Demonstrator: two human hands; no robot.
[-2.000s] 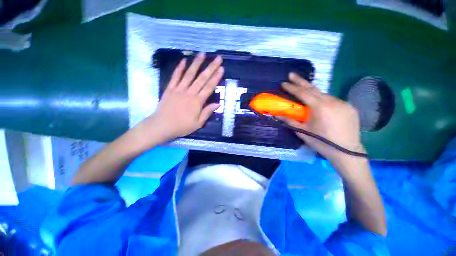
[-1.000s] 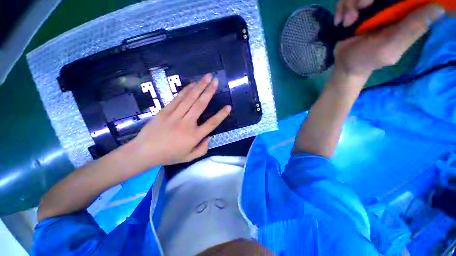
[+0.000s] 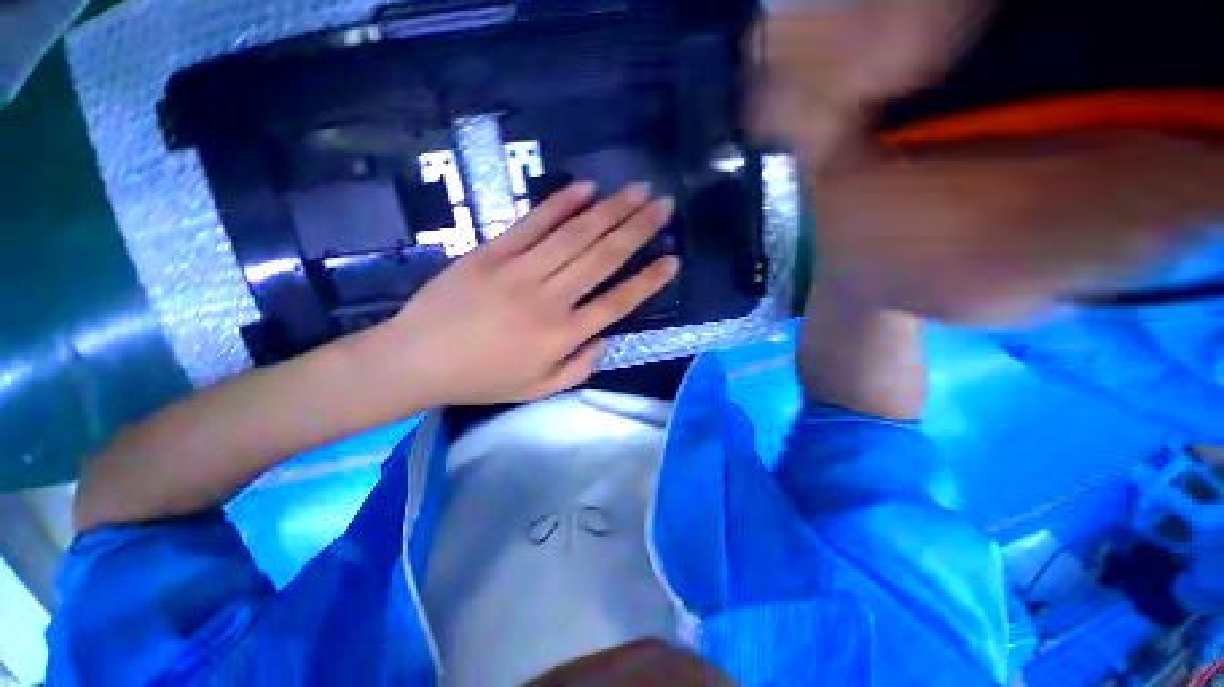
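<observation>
The black plastic housing [image 3: 363, 134] lies on a silvery bubble-wrap sheet [image 3: 141, 201]. Bright notched brackets [image 3: 440, 181] sit at its centre, on both sides of a pale strip [image 3: 486, 168]. My left hand [image 3: 530, 295] lies flat on the housing's lower middle, fingers spread, holding nothing. My right hand [image 3: 926, 188] is large and blurred at the upper right, over the housing's right edge. It is closed around the orange and black electric screwdriver [image 3: 1060, 114]. The screwdriver's tip cannot be made out.
The green bench top [image 3: 40, 302] shows at the left. A black cord [image 3: 1154, 294] runs below my right hand. My blue sleeves [image 3: 886, 510] and blue items fill the lower right. A pale carton-like edge shows at the lower left.
My right hand and the screwdriver have moved from the dish area to over the housing's right edge, nearer the camera. The dish is out of sight. My left hand remains on the housing.
</observation>
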